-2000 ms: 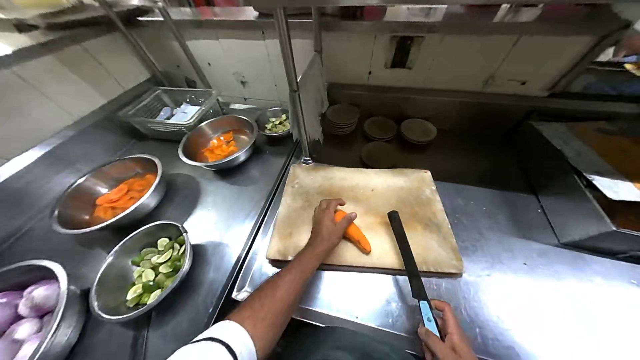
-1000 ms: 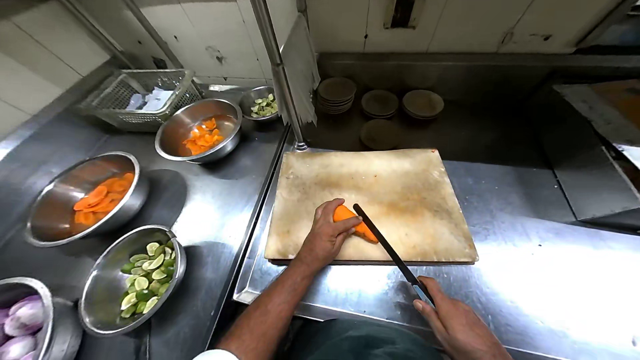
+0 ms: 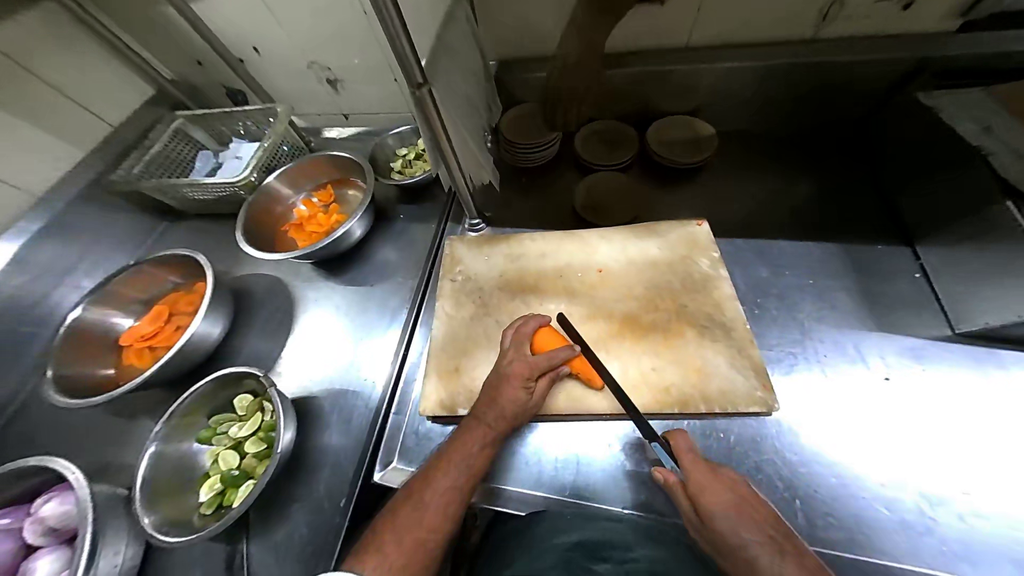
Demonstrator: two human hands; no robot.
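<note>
On the worn cutting board (image 3: 640, 280), near its front edge, lies a peeled orange carrot (image 3: 588, 374). The fingers of my left hand (image 3: 524, 372) are closed around its upper left part. My right hand (image 3: 712, 496) grips the light blue handle of a long knife (image 3: 612, 382) with a narrow dark blade. The blade points up and left, its tip just right of the carrot's upper end. Whether the blade touches the carrot cannot be told. Part of the carrot is hidden under my left fingers.
To the left stand steel bowls of sliced carrots (image 3: 164, 324), cut limes (image 3: 240, 448), orange pieces (image 3: 316, 216) and purple onions (image 3: 48, 528), and a plastic basket (image 3: 216, 188). A metal post (image 3: 448, 152) rises behind the board. Stacked plates (image 3: 680, 140) stand farther back.
My right hand has brought the knife from the right side of the board to beside the carrot. My left hand stays on the carrot. A dim arm shape now shows above the plates.
</note>
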